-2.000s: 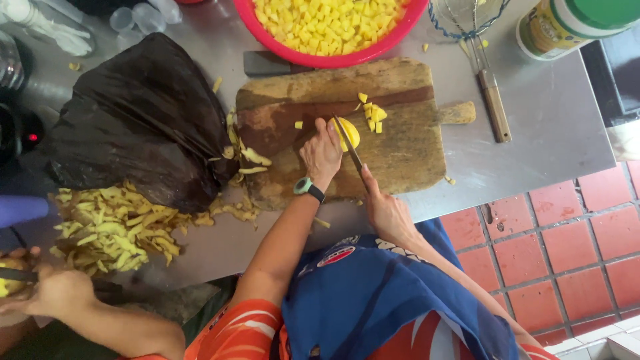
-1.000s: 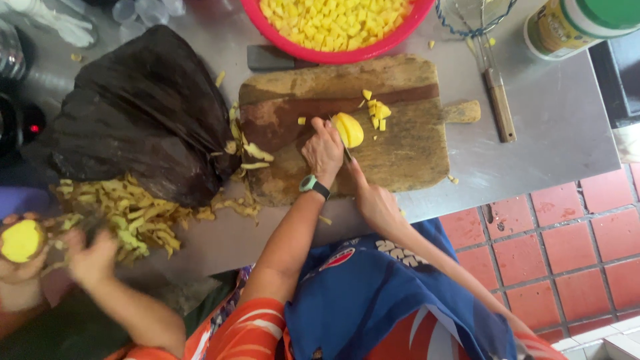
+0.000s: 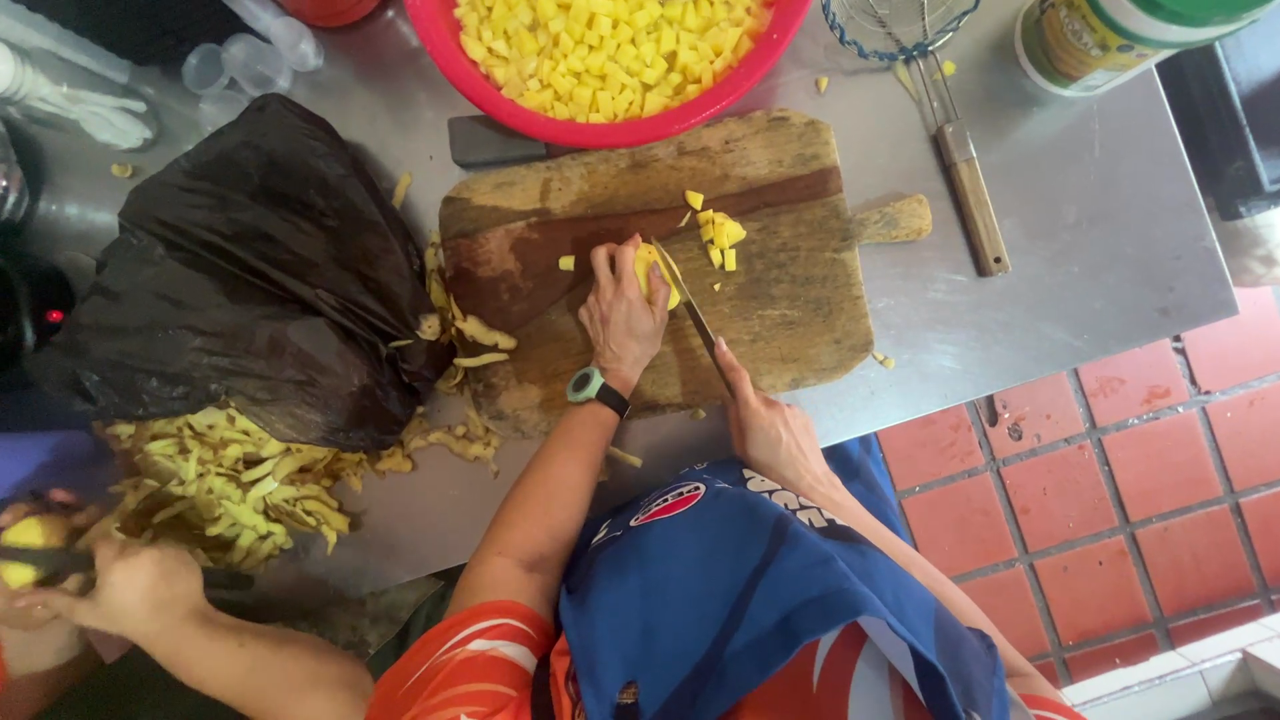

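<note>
My left hand (image 3: pixel 625 312), with a watch on its wrist, holds a peeled yellow potato (image 3: pixel 655 277) down on a worn wooden cutting board (image 3: pixel 780 330). A knife (image 3: pixel 700 318) is gripped in my right hand (image 3: pixel 775 435), its blade lying along the potato's right side. Small cut potato pieces (image 3: pixel 722 232) rest on the board up and to the right of the potato, and one lone cube (image 3: pixel 567 263) sits to its left. Beyond the board's far edge stands a red plastic bowl (image 3: pixel 640 135) full of diced potato.
Potato peelings (image 3: pixel 230 490) and a black plastic bag (image 3: pixel 270 270) lie left of the board. At lower left, a co-worker's hands (image 3: pixel 150 590) hold a potato and a dark tool. A wooden-handled wire strainer (image 3: pixel 970 195) and a green-lidded jar (image 3: pixel 1090 45) are at right. A dark handle (image 3: pixel 495 142) touches the bowl.
The knife blade lay over the potato two seconds ago, was lower beside it one second ago, and is now along its right side. The co-worker's hands have come together around their potato.
</note>
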